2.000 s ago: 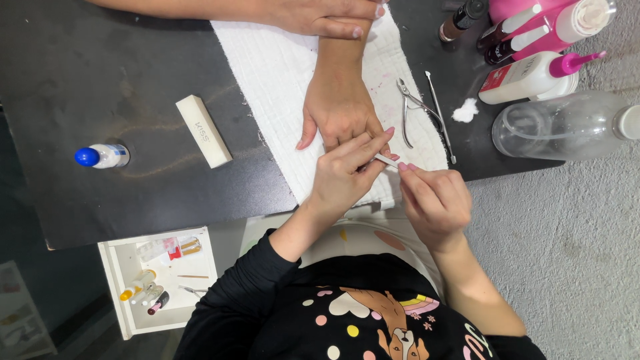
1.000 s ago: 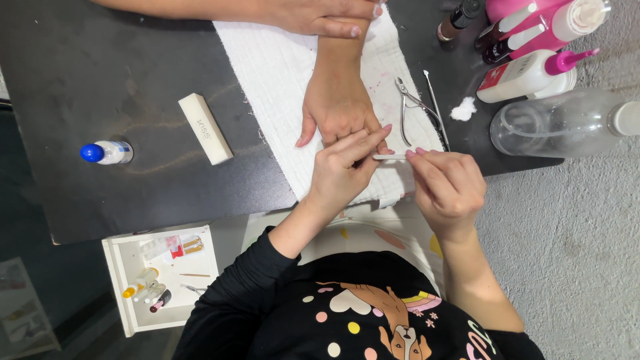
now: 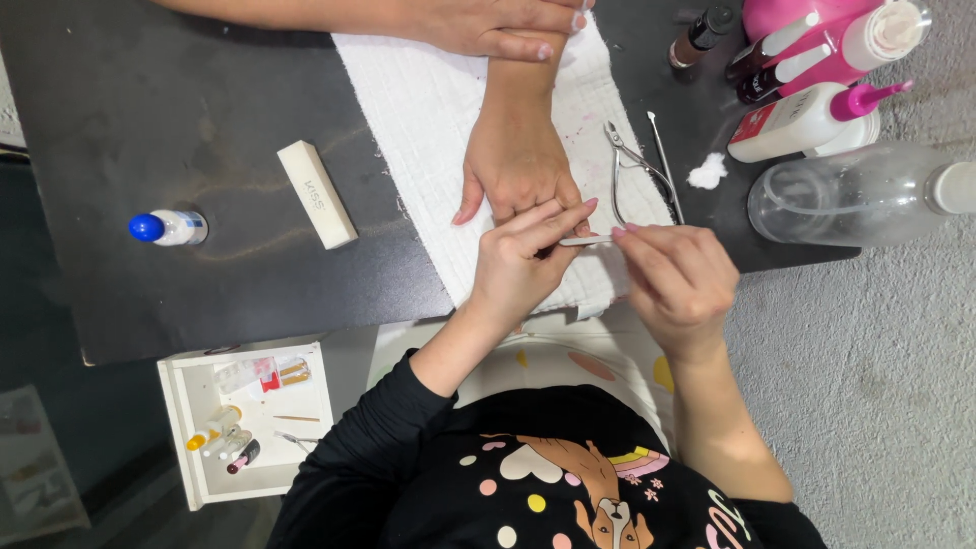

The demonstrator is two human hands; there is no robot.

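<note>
My left hand [image 3: 522, 263] is closed around a finger of another person's hand [image 3: 522, 164], which lies palm down on a white cloth [image 3: 415, 122]. Pinched between the fingertips of my right hand [image 3: 682, 282] is a thin white nail file [image 3: 585, 240], its far end at the held finger's tip. Beyond my right hand, metal cuticle nippers [image 3: 616, 164] rest on the cloth's edge, beside a slim metal cuticle pusher [image 3: 666, 164]. A white nail buffer block [image 3: 317, 194] lies on the dark table, left of the cloth.
A blue-capped bottle [image 3: 169, 227] lies at the table's left. At right are a cotton piece [image 3: 707, 171], a clear bottle [image 3: 846, 194], a white bottle with a pink spout [image 3: 793, 122] and nail polish bottles [image 3: 701, 36]. An open white drawer [image 3: 183, 435] holds small bottles and tools.
The nail file has gone from a slanted to a nearly level position, and my right hand has shifted slightly to the right. The other person's hands stay in place.
</note>
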